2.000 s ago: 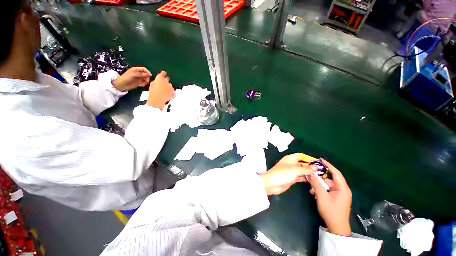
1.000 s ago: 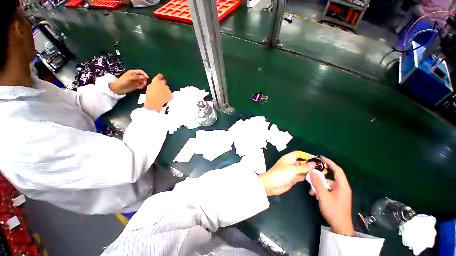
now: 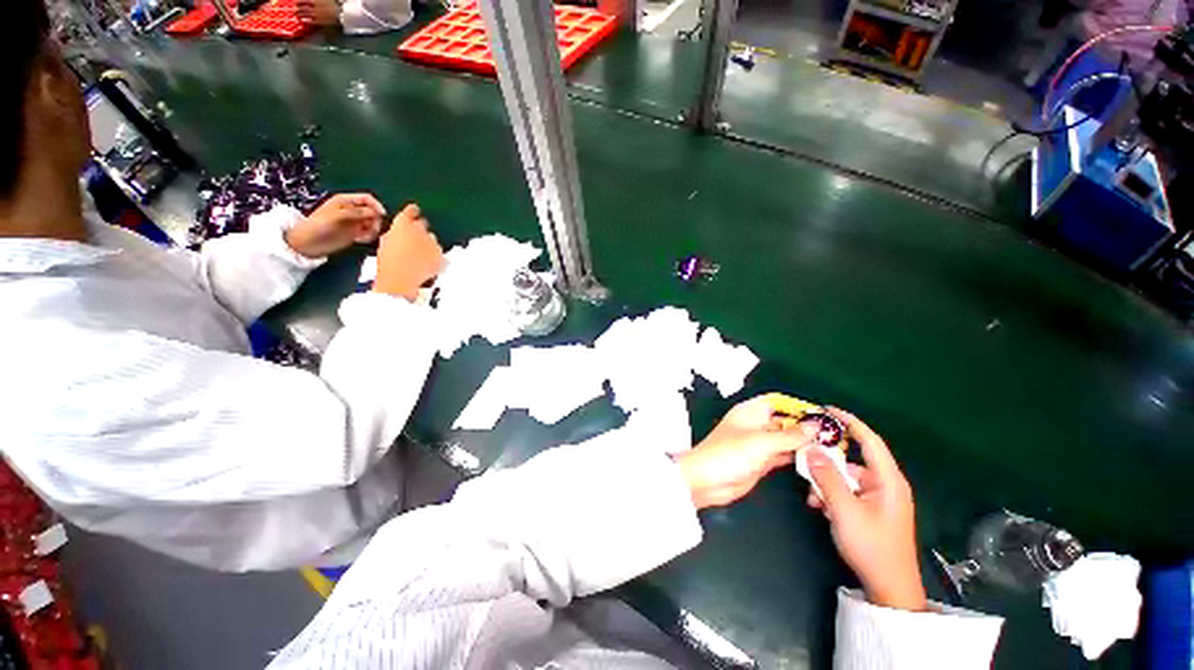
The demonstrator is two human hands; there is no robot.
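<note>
A small dark round module [image 3: 824,427] with purple glints is held between both hands right of centre. My left hand [image 3: 749,449] grips it at its left side, with yellow finger cots on the fingertips. My right hand [image 3: 875,507] pinches a small white wipe [image 3: 833,469] against the module, and its index finger curls over the far side. The fingers hide much of the module. White loose wipes [image 3: 651,357] lie spread left of my hands. Another module [image 3: 695,268] lies alone on the green surface beyond them.
A clear bottle [image 3: 1015,550] and white wipes [image 3: 1096,605] are at lower right, beside a blue bin [image 3: 1169,615]. A metal post [image 3: 540,144] stands near a second bottle [image 3: 534,304]. A worker in a pale coat sits at left by a module heap [image 3: 255,193]. A red tray [image 3: 458,39] lies far off.
The lone module beyond the wipes has shifted right and slightly nearer in the picture. My hands stay together on the held module, and the wipe and fingers have moved slightly over it.
</note>
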